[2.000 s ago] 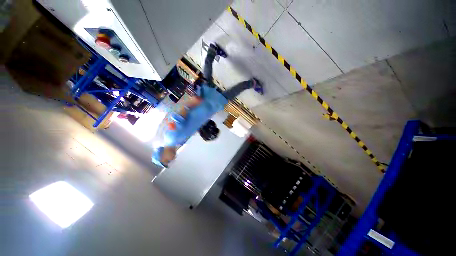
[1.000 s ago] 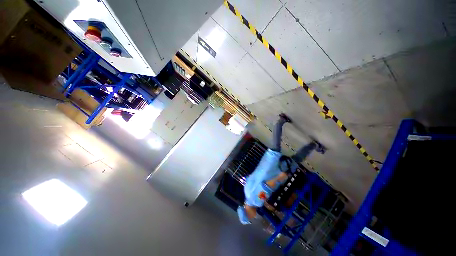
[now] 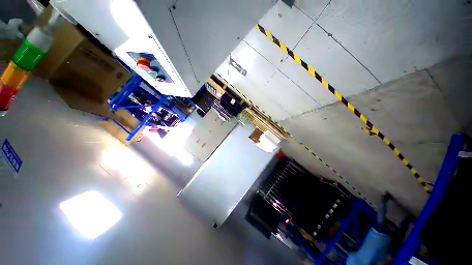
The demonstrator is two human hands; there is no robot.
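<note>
Neither of my hands is in the picture. The view is tilted, nearly upside down. A large pale grey-white machine cabinet (image 3: 202, 31) fills the top left and centre. On its edge is a control panel with a red mushroom button (image 3: 143, 63) and smaller buttons beside it. A signal tower light (image 3: 21, 62) with red, orange and green sections stands at the left edge.
Yellow-black floor tape (image 3: 336, 94) crosses the grey floor (image 3: 331, 57). A blue steel rack (image 3: 437, 181) stands at the right edge. A brown carton (image 3: 85, 75), a white cabinet (image 3: 227, 173) and a dark cart (image 3: 295, 191) also show. A person in blue (image 3: 370, 246) is low right.
The person in blue has moved from the white cabinet past the dark cart towards the lower right. The view has shifted, so the scene sits further right and the signal tower light has appeared.
</note>
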